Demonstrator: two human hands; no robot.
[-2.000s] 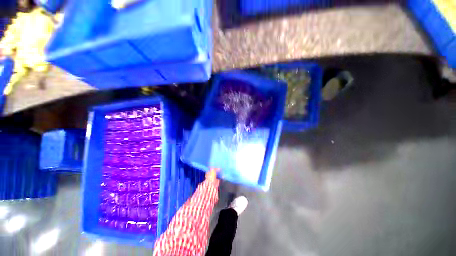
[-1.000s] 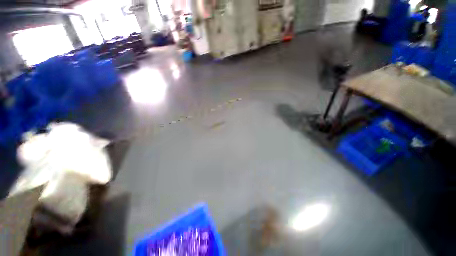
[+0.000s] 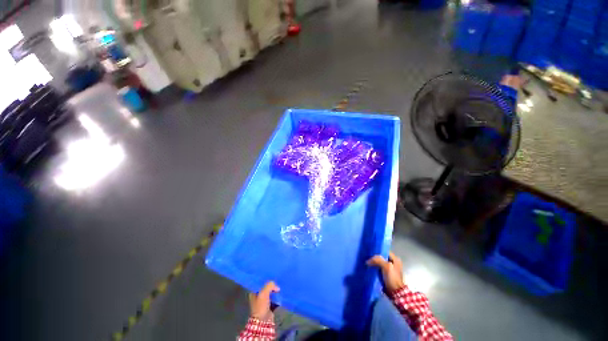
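Note:
A blue plastic tray is held out in front of me, above the floor. Shiny purple goods under crinkled clear film lie at its far end. A tail of the film trails onto the bare tray bottom. My left hand grips the near rim left of the middle, thumb on top. My right hand grips the right rim near the near corner, thumb over the edge. The fingers under the tray are hidden.
A black standing fan is at the right, beside a speckled table with a blue tray below. Blue crates stand upper right, pale cabinets upper left. Yellow-black tape crosses the floor. Someone's hand shows behind the fan.
The tray with purple goods has come off the floor by the table and is now carried in both hands. The view has moved across the hall, and the fan and right-hand table are closer.

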